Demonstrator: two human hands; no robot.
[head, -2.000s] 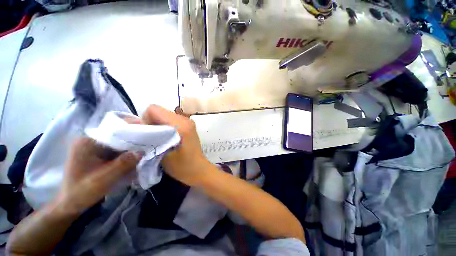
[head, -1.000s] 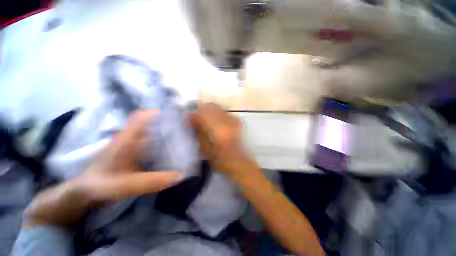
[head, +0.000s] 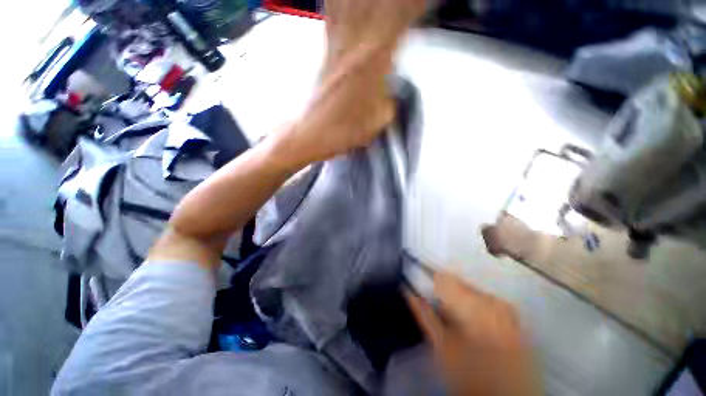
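Note:
A grey garment (head: 333,216) with dark parts rises from my lap to the table's near edge. My left hand (head: 348,104) is raised at the top centre, blurred, with the garment's upper end gathered at it. My fingertips there are unclear. My right hand (head: 480,332) is low, right of the garment, and strongly blurred. A thin dark item or edge (head: 418,271) lies by its fingers; I cannot tell whether the hand holds it.
The sewing machine head (head: 642,162) is at the right, over its tan bed (head: 619,286). The white table (head: 464,100) spans the middle. A heap of grey and navy garments (head: 139,193) lies at the left. A dark phone corner (head: 685,375) shows at the lower right.
The view has swung left, so the machine now sits at the right. My left hand has risen with the garment, which is stretched upward. My right hand has moved away from my left hand.

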